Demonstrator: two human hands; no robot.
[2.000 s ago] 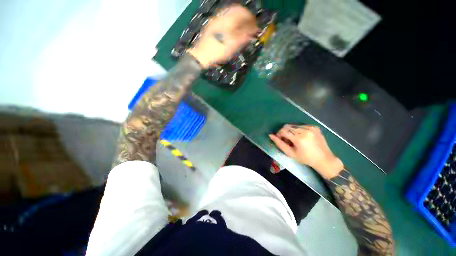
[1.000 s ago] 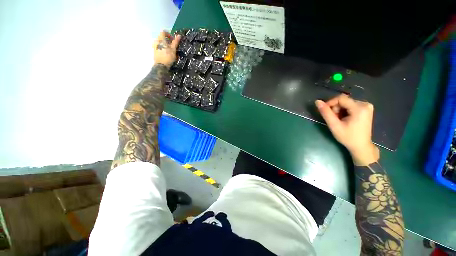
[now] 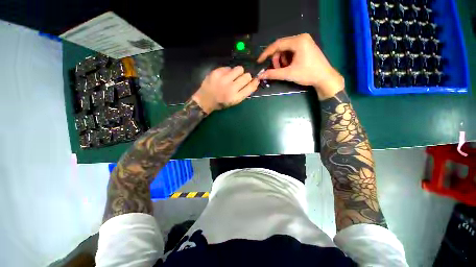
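My left hand and my right hand meet over the front edge of the black work mat. Their fingertips hold a small dark part with a shiny edge between them, mostly hidden by the fingers. A black blister tray at the left end of the bench holds jumbled dark square modules. A blue plastic bin at the right holds similar modules in neat rows.
A green light glows behind my hands. A label sheet hangs on the dark test box. Clear plastic pieces and an orange-yellow patch lie beside the tray. Stacked blue bins and a red stool stand below the bench.
My left hand has left the blister tray and come to my right hand over the mat. A small part now shows at their fingertips. The view has turned right, showing more of the blue bin.
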